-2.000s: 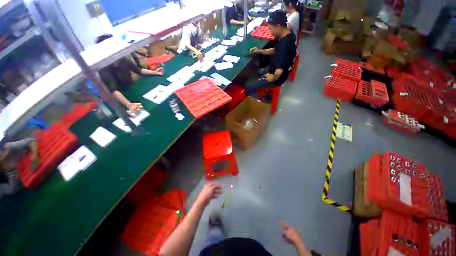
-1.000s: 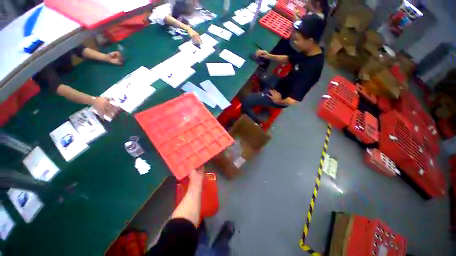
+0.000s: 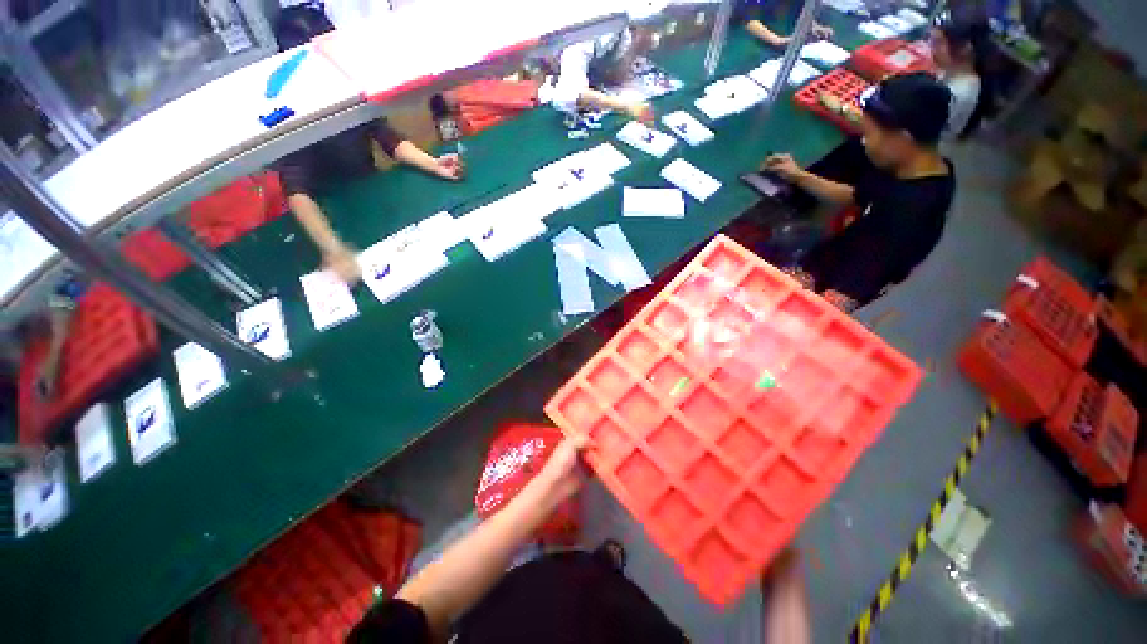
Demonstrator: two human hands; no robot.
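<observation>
A red-orange turnover tray [image 3: 742,403] with a square grid of pockets is held up in front of me, tilted, off the bench edge. Its pockets look empty apart from small green and pale bits. My left hand [image 3: 569,468] grips its left corner. My right hand [image 3: 782,576] is at its bottom right edge, blurred, with the fingers mostly hidden by the tray.
The green bench [image 3: 340,415] runs along my left with white product boxes [image 3: 262,330], pale strips [image 3: 591,267] and a small clear bottle [image 3: 425,330]. A red stool [image 3: 528,468] stands below. Seated people work along the bench. Red trays [image 3: 1050,352] are stacked right, near yellow-black tape [image 3: 925,535].
The tray has come off the bench and moved right, nearer to me. My right hand, out of view a second ago, is now at its lower right edge. The view has turned.
</observation>
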